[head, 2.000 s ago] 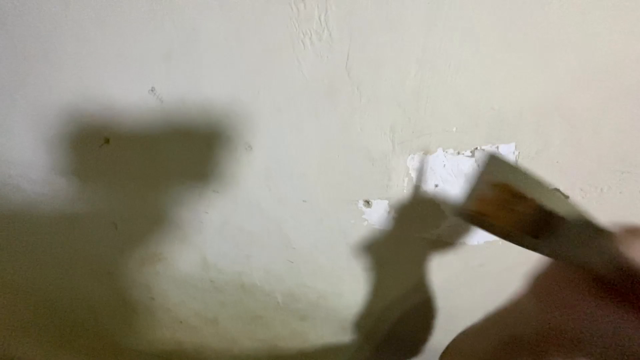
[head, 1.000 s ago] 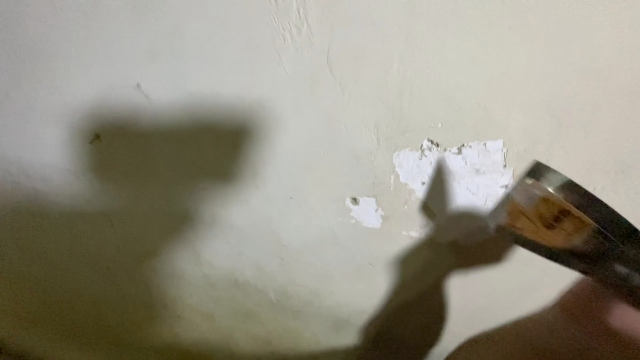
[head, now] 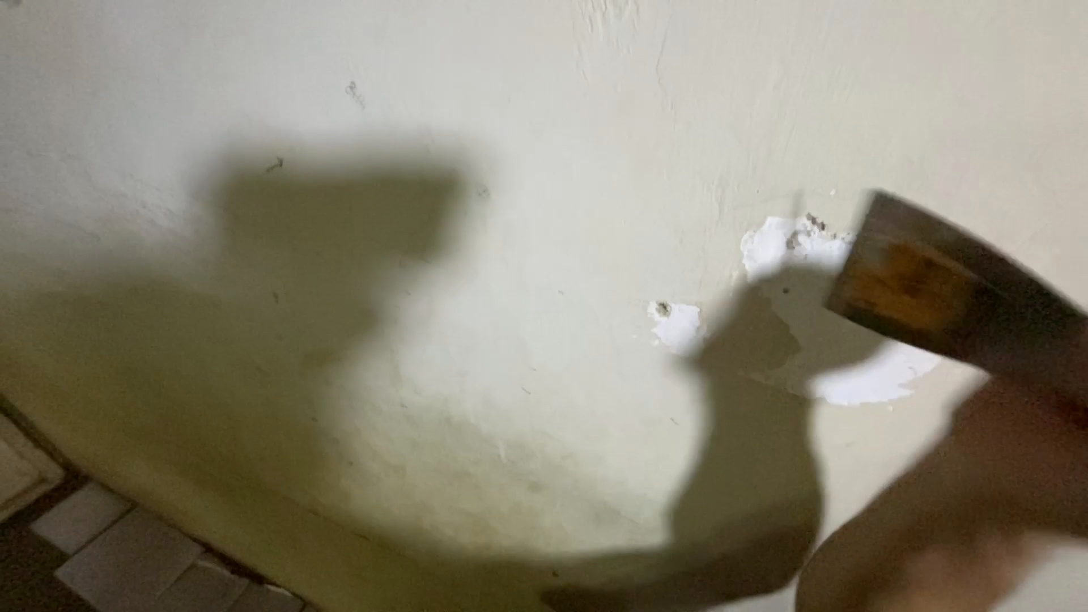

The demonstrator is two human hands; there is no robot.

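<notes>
My right hand (head: pixel 952 493), blurred at the lower right, is shut on a metal scraper blade (head: pixel 918 272) with a rusty-brown patch. The blade slants up to the left in front of a painted wall (head: pixel 544 238). Behind its tip the paint is gone over a ragged white patch (head: pixel 875 378). A smaller bare patch (head: pixel 680 325) with a small hole lies to its left. Whether the blade touches the wall, I cannot tell. My left hand is out of view.
Dark shadows of the hand, the tool and a larger shape fall across the wall. At the lower left, several flat tiles or boards (head: pixel 132 557) lie along the wall's foot. Fine cracks and small marks dot the paint.
The bare white patch reaches lower and farther right than it showed two seconds ago. The blade has changed its tilt. The view has shifted, bringing the tiles or boards into sight.
</notes>
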